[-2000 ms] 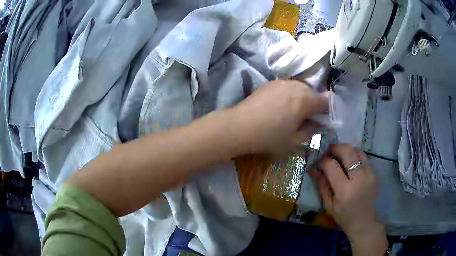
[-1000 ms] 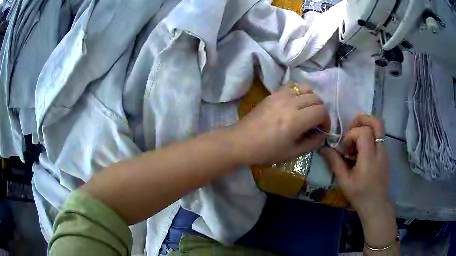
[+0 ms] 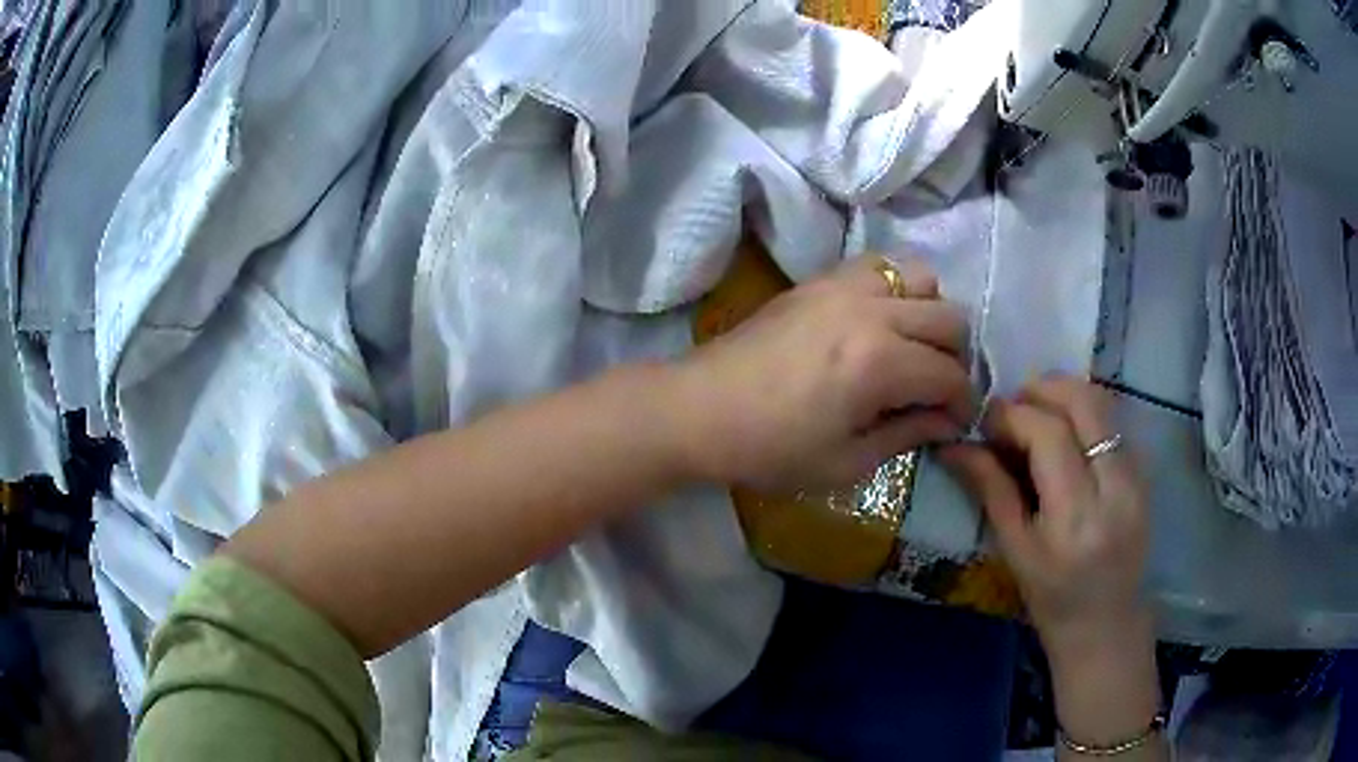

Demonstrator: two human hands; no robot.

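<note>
A pale grey garment [image 3: 507, 283] lies bunched across the table and runs up under the sewing machine head [image 3: 1080, 52]. A pale band [image 3: 1043, 283] lies flat below the needle area, its edge along the garment's edge. My left hand [image 3: 849, 372] pinches the fabric edge at the lower end of this seam. My right hand [image 3: 1065, 506] pinches the same edge from the right, its fingertips close to the left ones. The fingers hide the exact layers held. The presser foot area is partly seen, and the needle is too small to tell.
A stack of bands [image 3: 1273, 357] lies right of the machine bed. A pile of grey garment pieces [image 3: 112, 194] hangs at the far left. Amber covering [image 3: 819, 533] shows on the table front below my left hand. A dark line crosses the table at the right.
Two seconds ago my hands were apart and the left was blurred, higher up. They then came together at the fabric edge. Since one second ago the loose loop there has flattened along the seam.
</note>
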